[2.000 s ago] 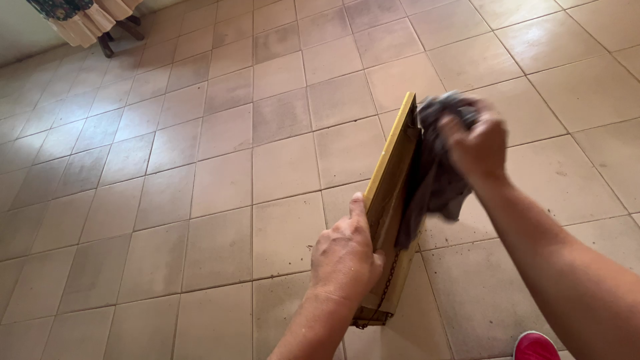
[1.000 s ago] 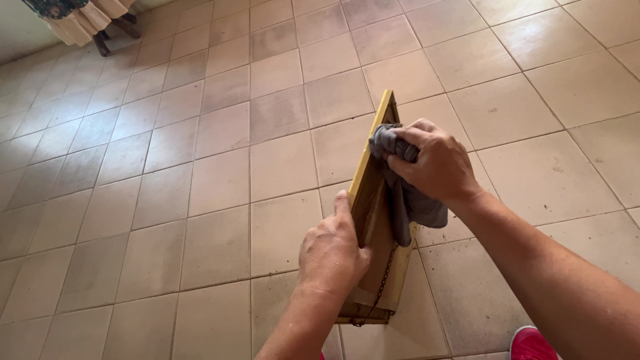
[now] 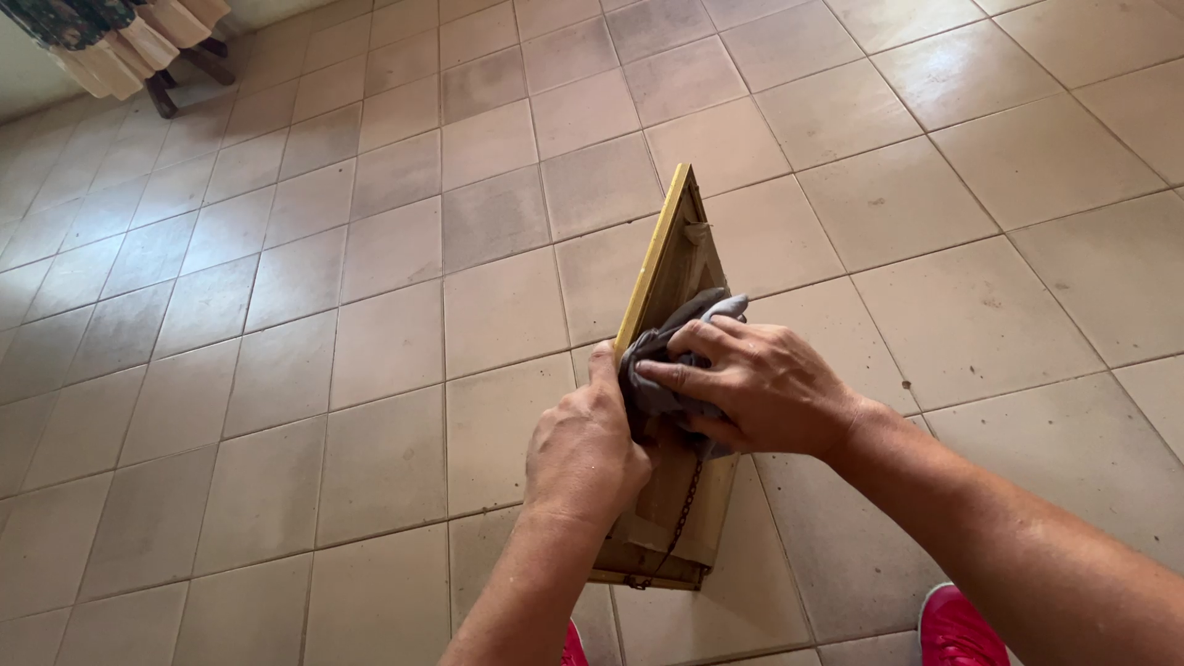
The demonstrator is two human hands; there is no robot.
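A picture frame (image 3: 655, 245) with a thin yellow edge is held tilted above the floor, its brown back toward my right side. My left hand (image 3: 585, 444) grips the near part of the yellow edge, thumb on top. In my right hand (image 3: 763, 384) is a bunched dark grey cloth (image 3: 661, 356), pressed against the back near my left thumb. A small rusty chain (image 3: 686, 504) hangs along the back to the lower end. The cloth hides the middle of the back, and the frame's front is out of view.
Beige square tiles (image 3: 509, 305) cover the floor, with dark specks here and there. A piece of furniture with dark wooden legs (image 3: 190, 69) and a ruffled fabric cover (image 3: 111, 46) stands by the wall at top left. A pink shoe (image 3: 962, 629) shows at the lower right.
My right hand and the cloth have moved down along the frame's back, from near its upper end toward my left hand. My left hand keeps its hold on the edge.
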